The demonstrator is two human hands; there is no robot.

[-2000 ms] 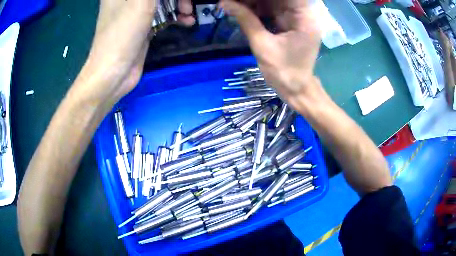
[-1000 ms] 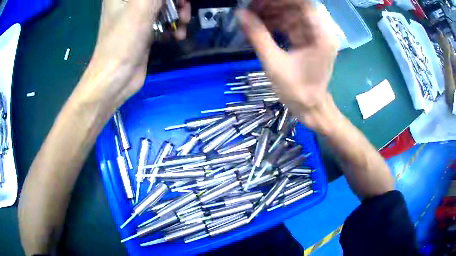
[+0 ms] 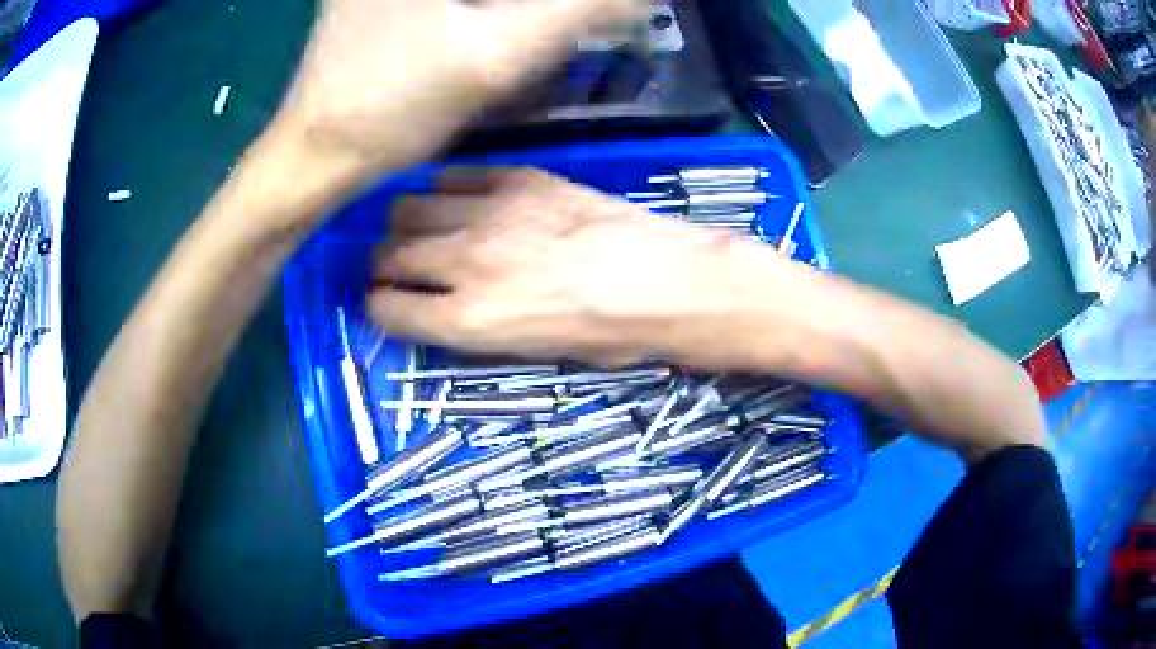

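The blue parts tray [image 3: 571, 606] lies nearest in front of me and holds many loose shiny shafted cylinders [image 3: 609, 514]. My right hand [image 3: 494, 266] reaches across the upper left of the tray, palm down and blurred; its fingers hide what is beneath, so I cannot tell if it grips a cylinder. My left hand [image 3: 444, 64] is above the tray's far edge, near the press base [image 3: 609, 121], blurred and partly cut off by the top of the picture; what it holds is hidden. The small silver fixture block [image 3: 659, 23] is partly visible beside its fingers.
A white tray [image 3: 53, 254] with thin silver parts is at the far left, another white tray [image 3: 1065, 165] at the right. A clear plastic box [image 3: 932, 76], a black flat object [image 3: 811, 127] and a white paper slip [image 3: 985, 259] lie on the right of the green bench.
My right hand has moved from the fixture down and left into the tray area. My left hand has shifted right across the press front; its bunch of cylinders is no longer visible. The view has shifted slightly.
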